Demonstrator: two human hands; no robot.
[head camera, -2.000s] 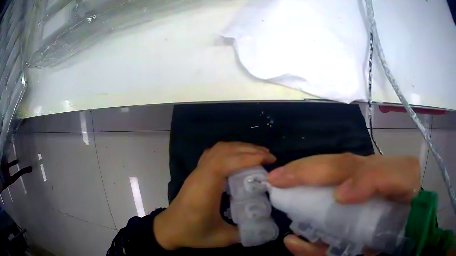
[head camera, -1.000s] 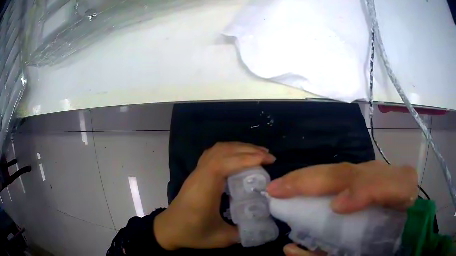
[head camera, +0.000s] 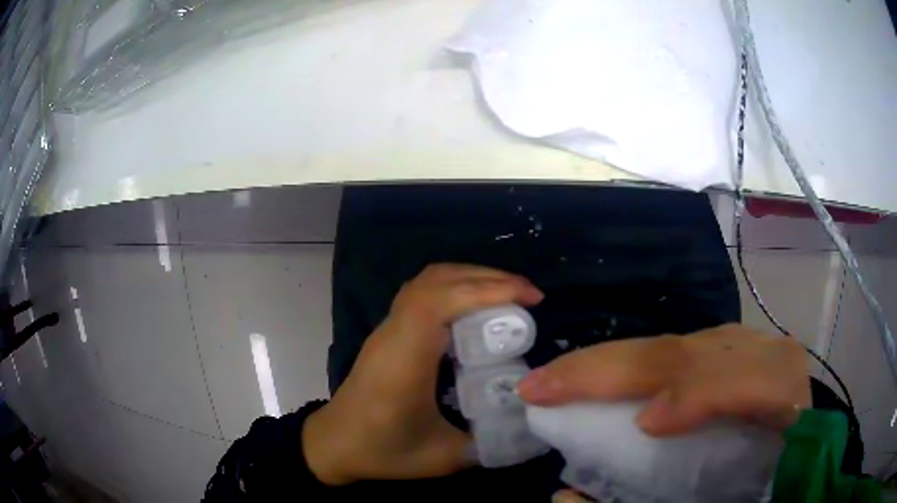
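Observation:
Three small whitish units (head camera: 495, 334) stand in a column over my black-covered lap. My left hand (head camera: 398, 378) grips them from the left, fingers over the top and thumb below. My right hand (head camera: 669, 383) holds a whitish wrapped glue syringe (head camera: 654, 447), with a bright green cap (head camera: 811, 457) at its rear. The syringe's front end is at the middle unit's end face; my right index fingertip hides part of it. The top unit's end face shows an oval recess with small marks. The lowest unit's end face is partly behind the syringe.
A crumpled white cloth or paper (head camera: 610, 88) lies on the white bench (head camera: 295, 118). Clear plastic trays (head camera: 187, 49) are at the upper left. A clear-grey hose (head camera: 787, 157) and a thin black cable (head camera: 745, 236) hang over the bench edge at the right.
The syringe and my right hand have moved down from the top unit to the middle one. The top unit's face is now uncovered. The view has shifted slightly.

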